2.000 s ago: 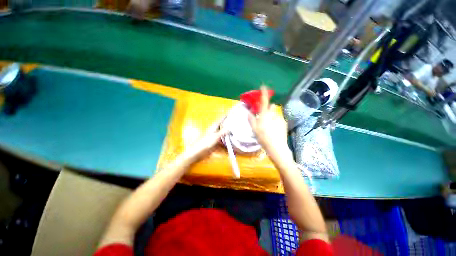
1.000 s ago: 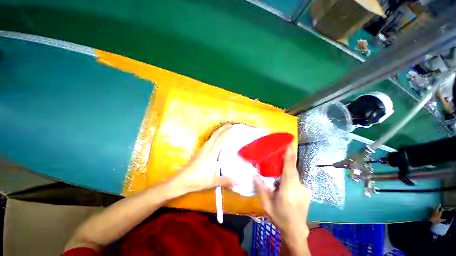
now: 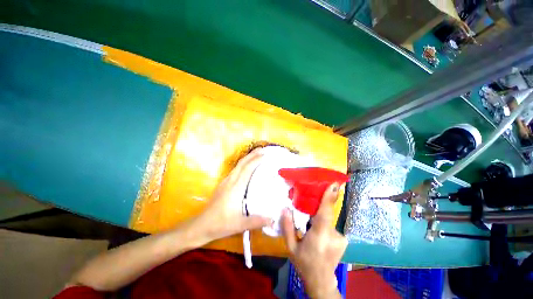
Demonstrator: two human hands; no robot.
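Observation:
A white round appliance body (image 3: 270, 182) with a flared red spout (image 3: 312, 185) sits over the hole of the orange-yellow taped fixture (image 3: 204, 137). A white strap (image 3: 247, 248) hangs from its near side. My left hand (image 3: 234, 198) holds the body's left side, fingers spread along its back and thumb at the front. My right hand (image 3: 316, 242) grips the right side, with one finger on the red spout and the thumb at the white body below it. The underside of the body is hidden.
The powered screwdriver (image 3: 497, 194) hangs at the right, its thin nose over a bag of screws (image 3: 374, 204). A clear cup (image 3: 398, 142) stands by the metal post (image 3: 432, 84). A black-and-white housing (image 3: 459, 143) lies on the green belt (image 3: 234, 52). A blue crate (image 3: 418, 281) is below the bench.
The view has moved closer over the fixture since the earliest frame. Both hands stay on the body. The red spout has tilted slightly, and another black-and-white unit shows at the right.

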